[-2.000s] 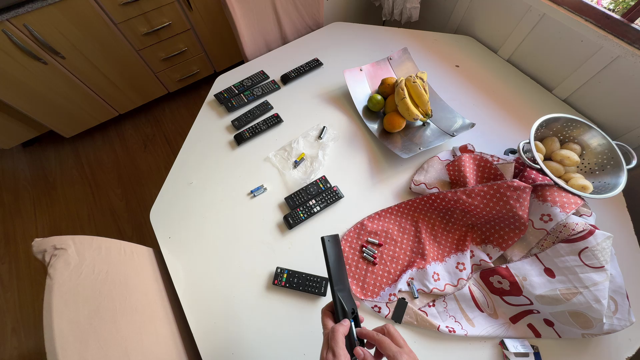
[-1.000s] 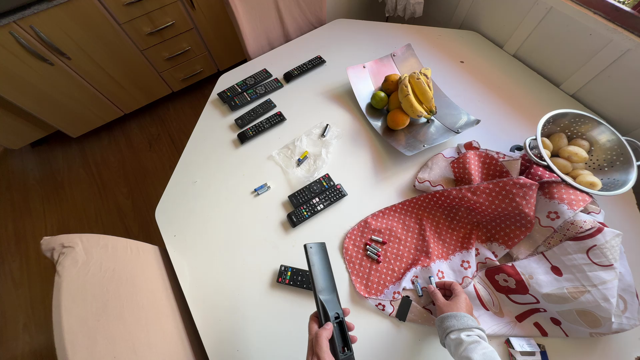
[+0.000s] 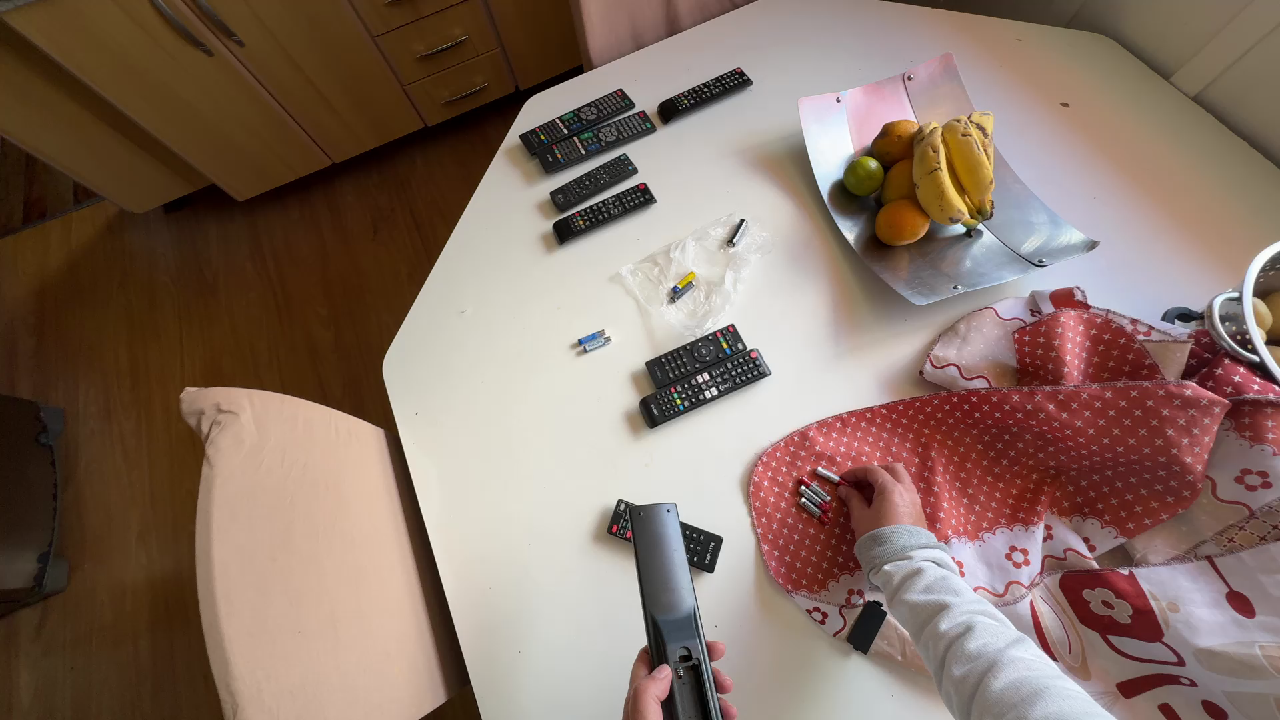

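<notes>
My left hand [image 3: 680,685], at the bottom, holds a black remote control [image 3: 668,590] face down, its battery compartment uncovered; a spring shows inside. My right hand [image 3: 882,498] reaches over a red patterned cloth [image 3: 960,450], its fingertips at one silver-and-red battery [image 3: 828,475]; whether they grip it is hard to tell. Several more such batteries [image 3: 814,496] lie just left of the fingers. A small black battery cover [image 3: 866,627] rests on the cloth's edge below my right hand. Another remote [image 3: 703,546] lies partly hidden beneath the held one.
Two remotes [image 3: 705,388] lie mid-table, with blue batteries [image 3: 593,341] and a plastic bag [image 3: 655,265] holding batteries beyond. Several remotes [image 3: 604,213] are at the far left. A metal fruit tray [image 3: 935,285] and a colander [image 3: 1232,325] stand right. A covered chair [image 3: 300,560] is at left.
My right hand has gone from the held remote to the lower part of the cloth, then up to the silver-and-red batteries. My left hand has kept hold of the remote.
</notes>
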